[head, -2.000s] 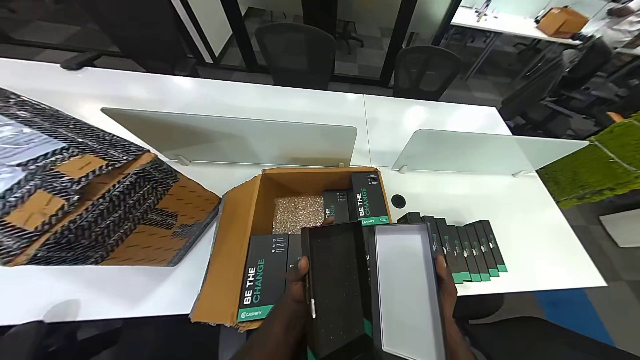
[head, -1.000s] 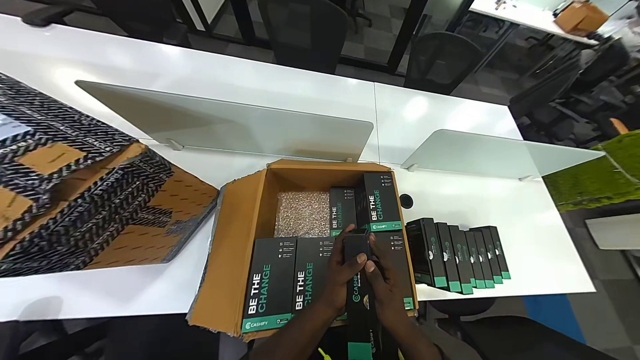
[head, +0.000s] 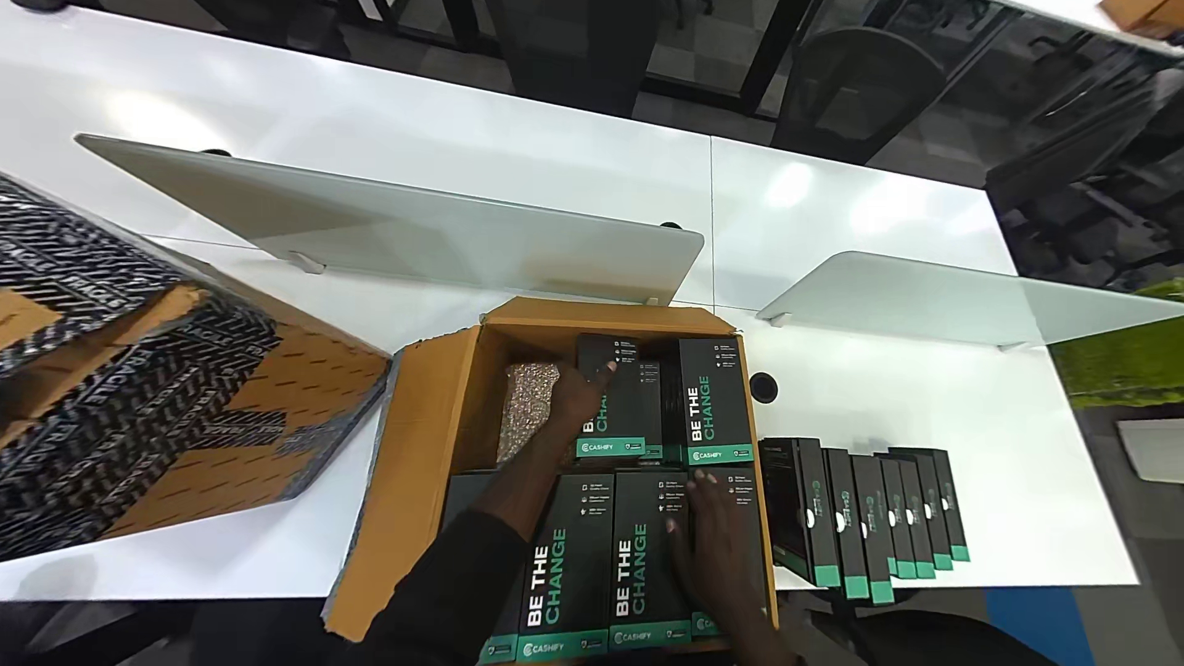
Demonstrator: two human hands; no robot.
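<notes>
An open cardboard carton (head: 421,398) holds several black product boxes with green bands. My left hand (head: 578,393) is at the left side of a black box (head: 610,444) in the carton's back half, its fingers on that box; its grip is partly hidden. Beside this hand lies a sheet of bubble wrap (head: 527,407). Flat on the front row rests my right hand (head: 712,546), over the rightmost box (head: 740,490), fingers slightly apart. Another black box (head: 717,398) lies at the back right.
A row of black boxes (head: 869,518) stands on the white desk (head: 879,388) right of the carton. A large taped carton (head: 250,416) is at the left. Two frosted dividers (head: 462,227) (head: 953,301) rise behind. A round black desk grommet (head: 763,387) is near the carton.
Two seconds ago my hands held an opened box and its lid; one second ago both were on a closed black box above the carton. Now the hands are apart, the left farther back.
</notes>
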